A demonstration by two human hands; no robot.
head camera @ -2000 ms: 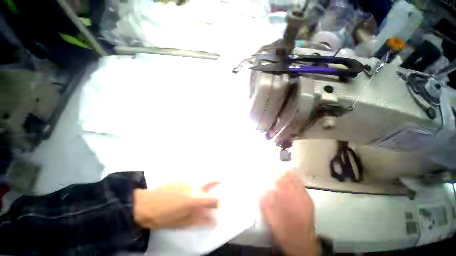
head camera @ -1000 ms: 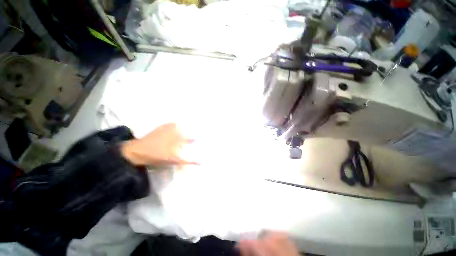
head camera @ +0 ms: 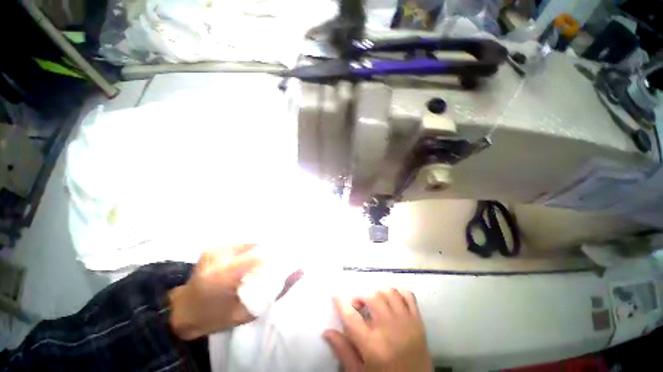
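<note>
The white garment piece (head camera: 167,174) lies over the table left of the sewing machine head (head camera: 338,134), largely washed out by glare. My left hand (head camera: 214,290), in a dark plaid sleeve, holds a folded edge of the cloth near the front of the table. My right hand (head camera: 382,330) rests at the cloth's right edge, fingers slightly spread; whether it grips the cloth is unclear. The presser foot area (head camera: 378,218) is beside the glare, and the needle cannot be made out.
Thread snips (head camera: 414,67) lie on top of the machine head. Black-handled scissors (head camera: 494,229) lie on the bed under the arm. A crumpled white fabric pile (head camera: 211,33) is at the back. A red-rimmed bin (head camera: 560,365) shows at the bottom edge.
The view has shifted closer to the machine head. My left hand has moved down toward the front edge. My right hand has come up from the bottom edge to the cloth beside it.
</note>
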